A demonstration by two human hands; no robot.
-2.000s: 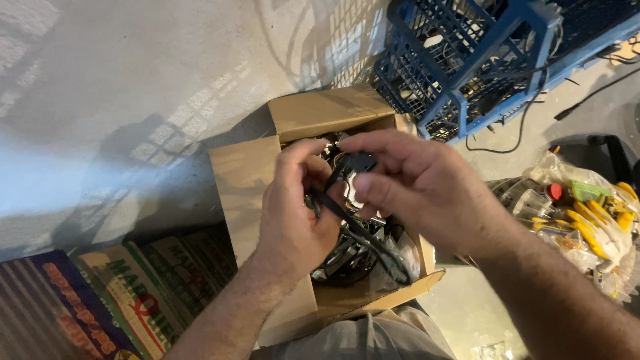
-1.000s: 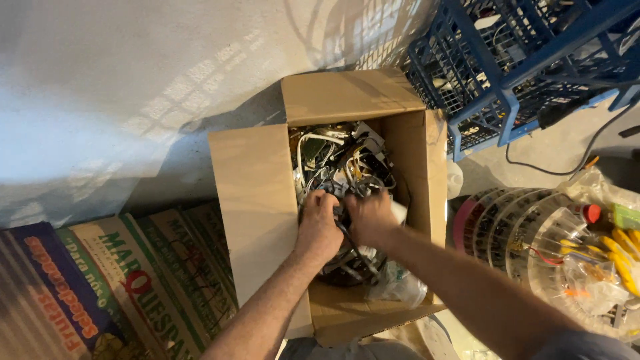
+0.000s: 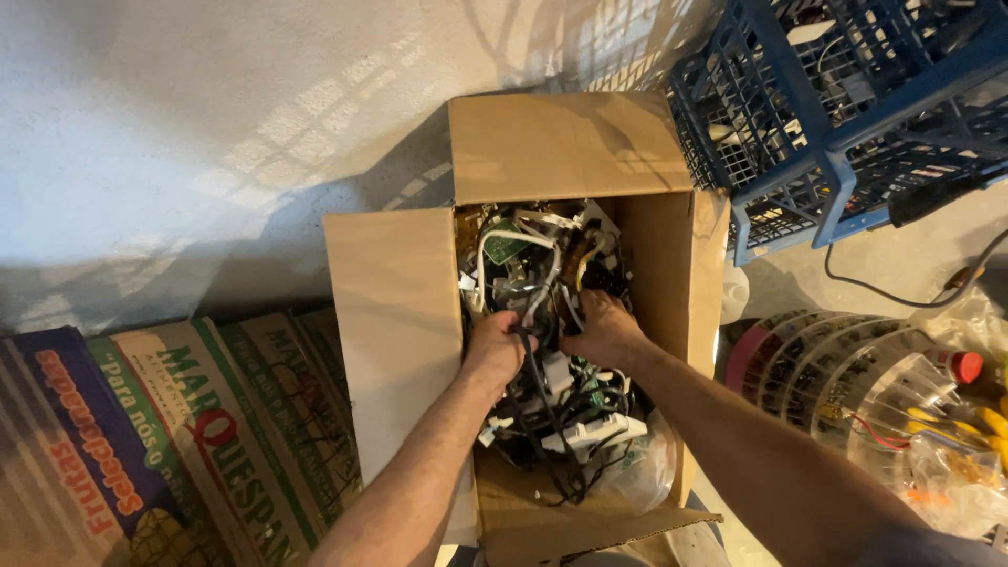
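Note:
An open cardboard box (image 3: 394, 299) holds a tangle of cables, green circuit boards (image 3: 504, 246) and white plastic parts (image 3: 594, 433). Inside it, my left hand (image 3: 498, 350) has its fingers closed on a black cable (image 3: 539, 394) that trails down toward the near end of the box. My right hand (image 3: 606, 331) reaches into the pile just to the right, fingertips hidden among dark parts; whether it grips anything is unclear. A white cable (image 3: 516, 235) loops above my hands. A clear plastic bag (image 3: 650, 468) lies in the near right corner.
Blue plastic crates (image 3: 819, 150) with electronic parts stand at upper right. Round clear compartment organizers (image 3: 819, 378) and plastic bags with yellow items (image 3: 937, 449) are at right. Printed cardboard boxes (image 3: 197, 425) lie at lower left, and a wall (image 3: 197, 142) rises behind.
Two seconds ago both hands held a dark cabled part above the box; now they are down in the pile. Since one second ago, my right hand has moved a little away from my left.

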